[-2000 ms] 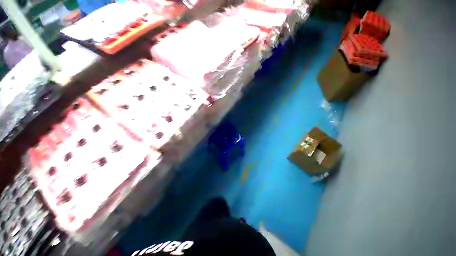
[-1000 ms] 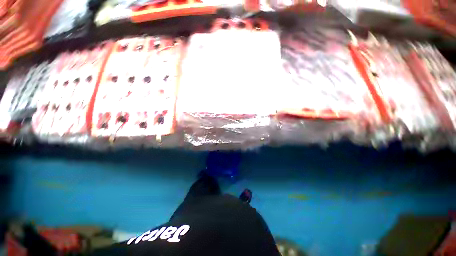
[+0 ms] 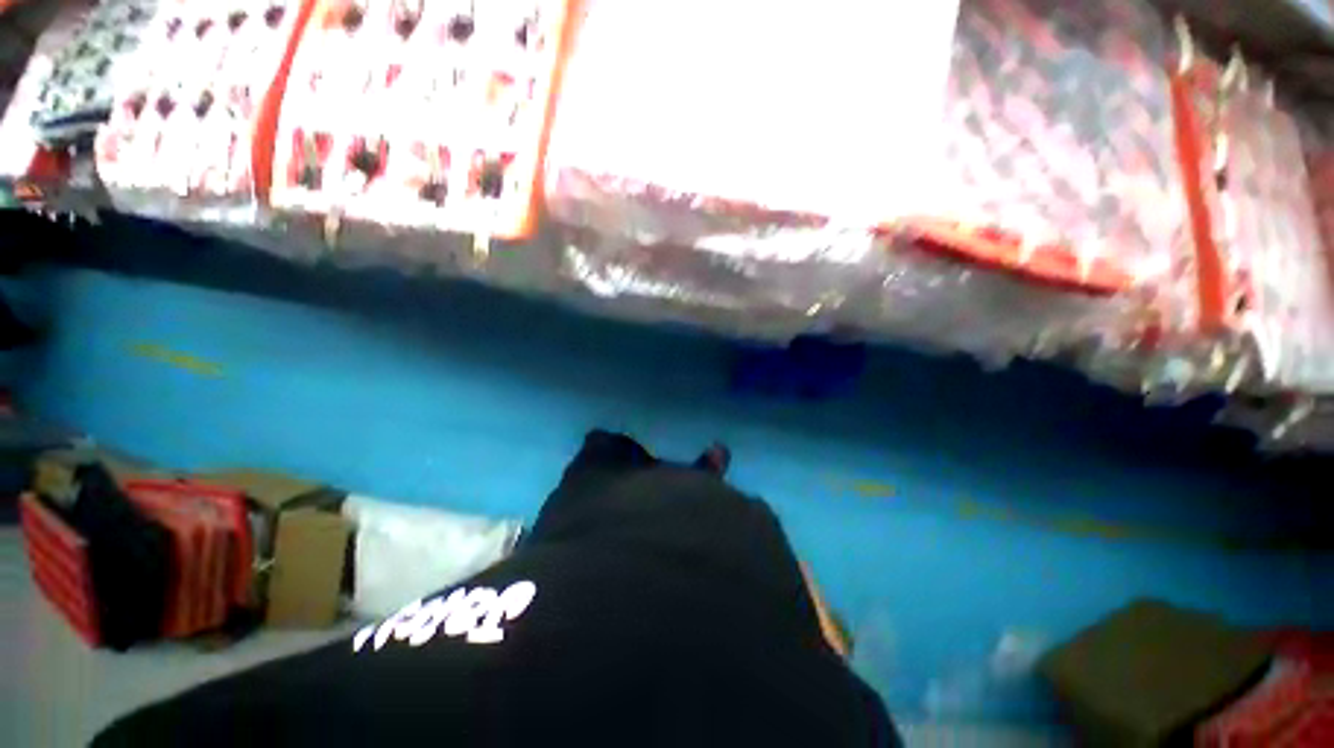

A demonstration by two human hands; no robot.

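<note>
Red-orange component trays [image 3: 417, 110] lie side by side on the bench, with rows of dark round parts in them. A bright white sheet [image 3: 761, 102] covers the stack in the middle. Crinkled clear plastic film [image 3: 680, 275] hangs over the bench edge below it. More film-covered trays [image 3: 1068, 139] with orange edges lie to the right. Neither of my hands is in the picture. Only my dark clothing with white lettering shows at the bottom.
A blue stool [image 3: 800, 368] stands partly under the bench edge. Behind me on the floor are red trays [image 3: 212, 555], a carton [image 3: 307, 567] and a white bag [image 3: 424, 555] at left. A brown carton [image 3: 1156, 669] with red trays [image 3: 1287, 701] is at lower right.
The view has swung from slanting along the bench to facing it, then tipped lower. The bench now sits higher in the picture and more floor shows. No handling is visible.
</note>
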